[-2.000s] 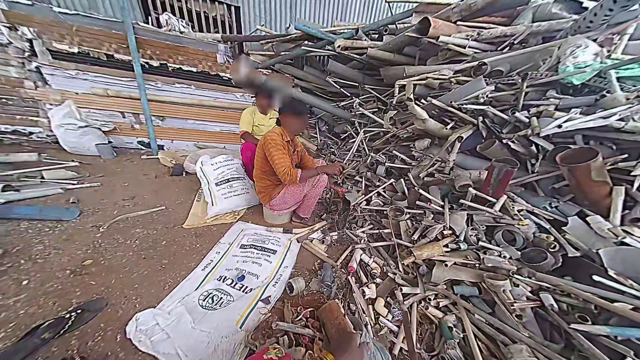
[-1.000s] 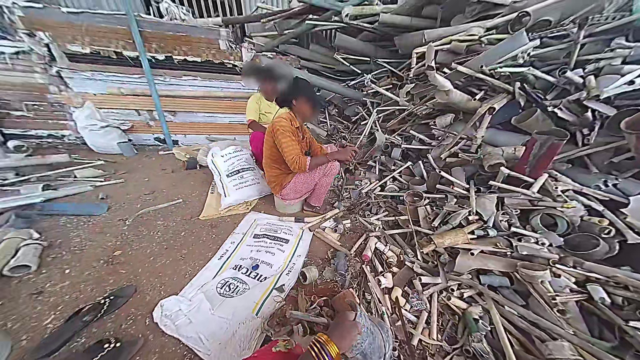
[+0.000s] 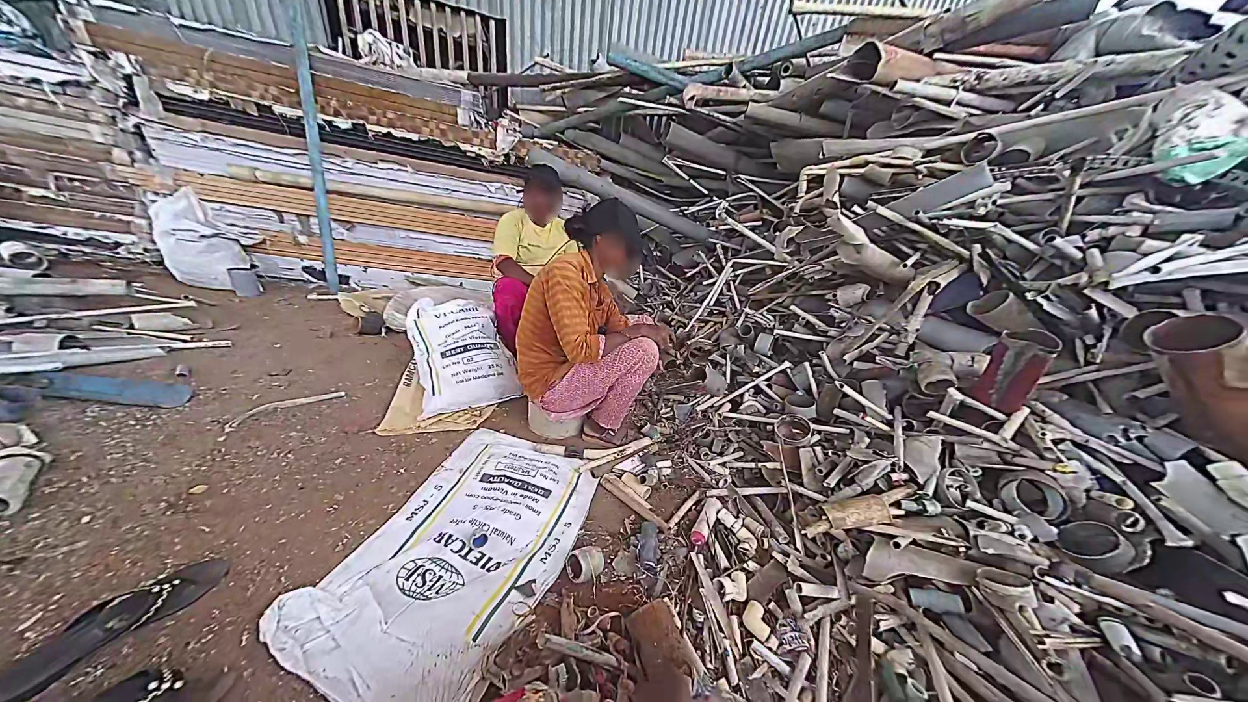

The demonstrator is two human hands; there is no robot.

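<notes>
Neither of my hands shows in the head view now. At the bottom centre lies a brown broken pipe piece point(image 3: 658, 639) among short pipe scraps. A white printed woven sack point(image 3: 439, 570) is spread flat on the soil to its left, with a short white pipe ring point(image 3: 585, 564) at the sack's right edge. A big heap of mixed plastic pipe pieces point(image 3: 829, 507) reaches from the bottom centre up the right side; many are grey, white or brown. A bit of red cloth point(image 3: 517, 694) shows at the bottom edge.
Two people squat at the heap's left edge, one in an orange shirt point(image 3: 561, 317), one in a yellow top point(image 3: 531, 242). A filled white sack point(image 3: 463, 356) stands beside them. Black sandals point(image 3: 117, 624) lie lower left. Behind are a blue pole point(image 3: 314, 146) and stacked long strips point(image 3: 390, 210).
A hand with bangles, seen at the brown pipe piece at the bottom one second ago, has gone out of view. The grey piece beside it there no longer shows.
</notes>
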